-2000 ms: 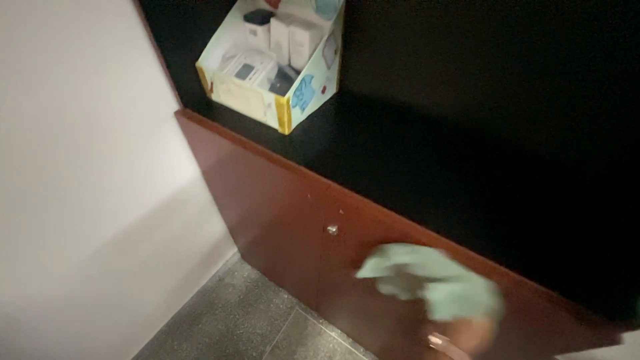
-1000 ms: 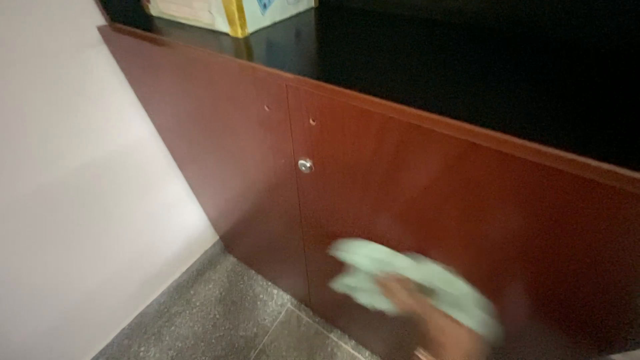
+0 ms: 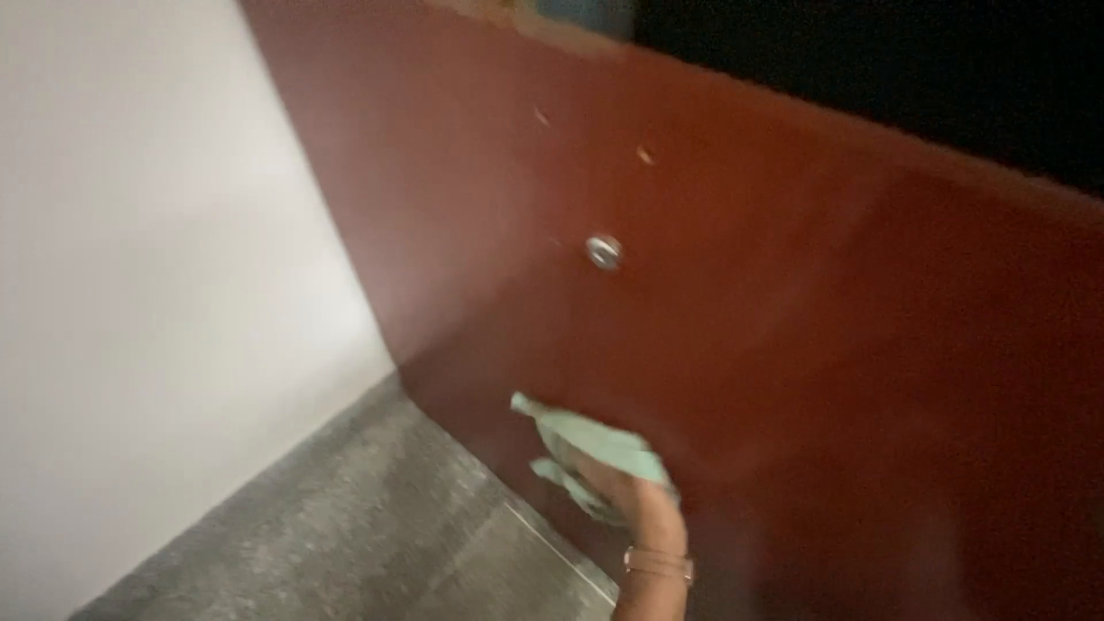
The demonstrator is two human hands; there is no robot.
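My right hand, with a band at the wrist, holds a pale green cloth near the lower part of a reddish-brown wooden cabinet door. The cloth hangs bunched around the fingers, which it partly hides, and it seems to lie against the door. Above the hand sits a round metal lock, with two small holes in the wood higher up. My left hand is out of view. The picture is blurred.
A white wall meets the cabinet on the left. Below is a grey tiled floor with a pale joint line. The dark cabinet top runs across the upper right.
The view has swung downward and closer to the doors; the box on the cabinet top has almost left the picture. My right hand, still with the cloth, is now lower beneath the lock.
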